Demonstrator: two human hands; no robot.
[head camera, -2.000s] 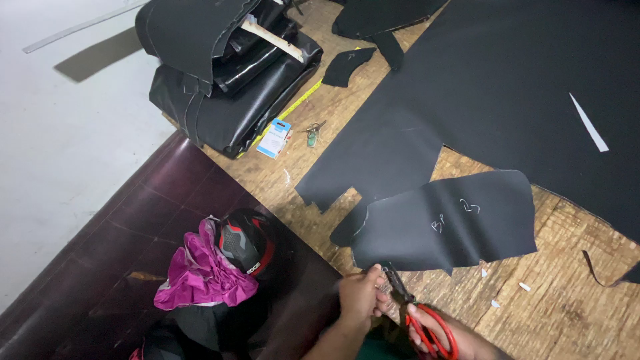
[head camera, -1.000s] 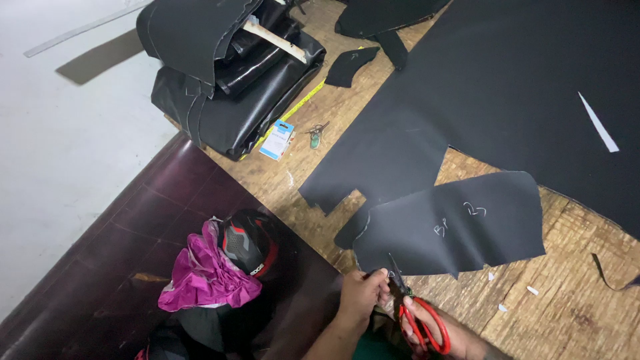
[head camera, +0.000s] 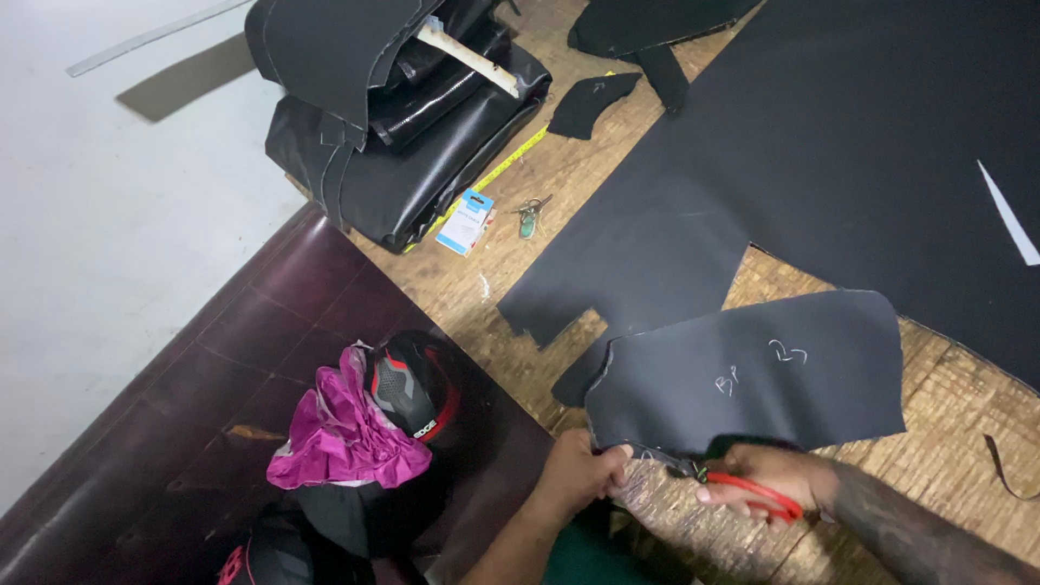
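A black sheet-material piece with chalk marks (head camera: 747, 374) lies near the table's front edge. My left hand (head camera: 581, 475) pinches its lower left corner between thumb and fingers. My right hand (head camera: 768, 483) holds red-handled scissors (head camera: 751, 490), their blades pointing left along the lower edge of the piece towards my left fingertips. Part of the blades is hidden at the material's edge. A narrow black piece (head camera: 577, 378) shows under the left end, beside a large black sheet (head camera: 853, 162) that spreads over the wooden table (head camera: 967, 398).
Folded black material (head camera: 414, 171), a yellow tape measure (head camera: 512, 166), a blue-and-white card (head camera: 466, 222) and keys (head camera: 529, 219) lie at the upper left. A helmet (head camera: 410, 386) and magenta cloth (head camera: 349, 431) rest on the dark red quilted surface (head camera: 219, 349). A white sliver (head camera: 1007, 213) lies right.
My right hand has turned and moved up to the lower edge of the marked piece, with the scissors now pointing left. My left hand stays near the lower left corner.
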